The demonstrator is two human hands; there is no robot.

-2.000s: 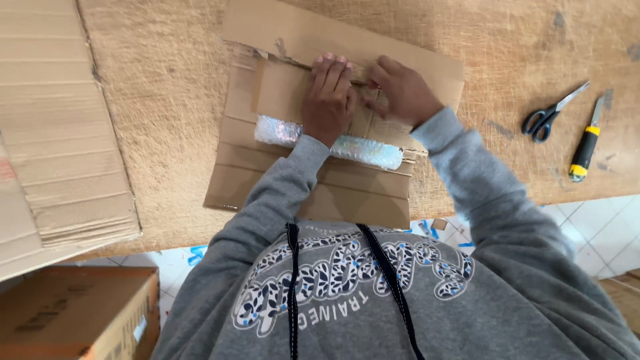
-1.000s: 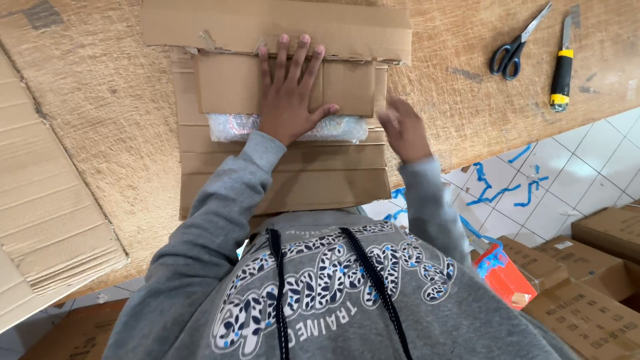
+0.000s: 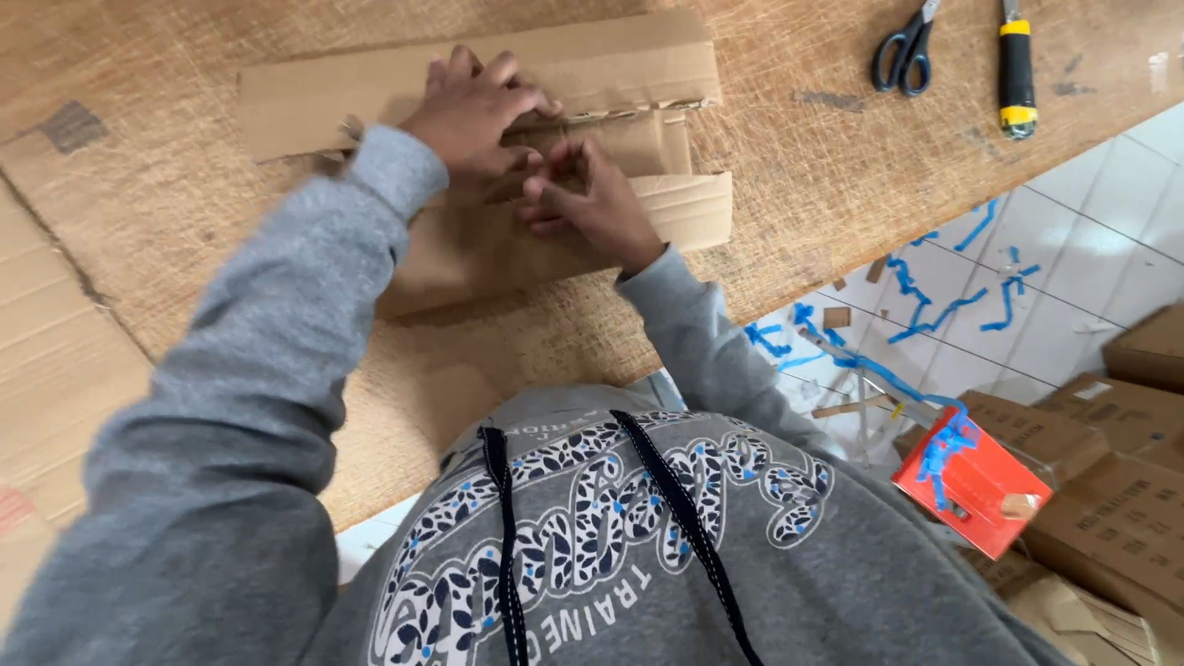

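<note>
A cut sheet of corrugated cardboard [image 3: 601,65] lies on the wooden table, its near part folded up over an inner cardboard piece [image 3: 622,141]. My left hand [image 3: 476,116] is spread over the far part, fingers bent and pressing near the crease. My right hand [image 3: 592,199] touches the folded near flap [image 3: 689,208], its fingers curled at the flap's upper edge; whether they pinch it cannot be told. Both hands almost meet at the middle. No bubble wrap shows; the flap and hands cover that area.
Black-handled scissors [image 3: 902,60] and a yellow-and-black knife [image 3: 1017,79] lie at the table's far right. Another cardboard sheet [image 3: 65,370] is on the left. Blue strips [image 3: 911,296], a red object [image 3: 971,486] and cardboard boxes [image 3: 1110,499] are beyond the table's right edge.
The near part of the cardboard, flat before, is now folded up over the bubble wrap. My right hand has moved from beside the cardboard onto it. The view has shifted.
</note>
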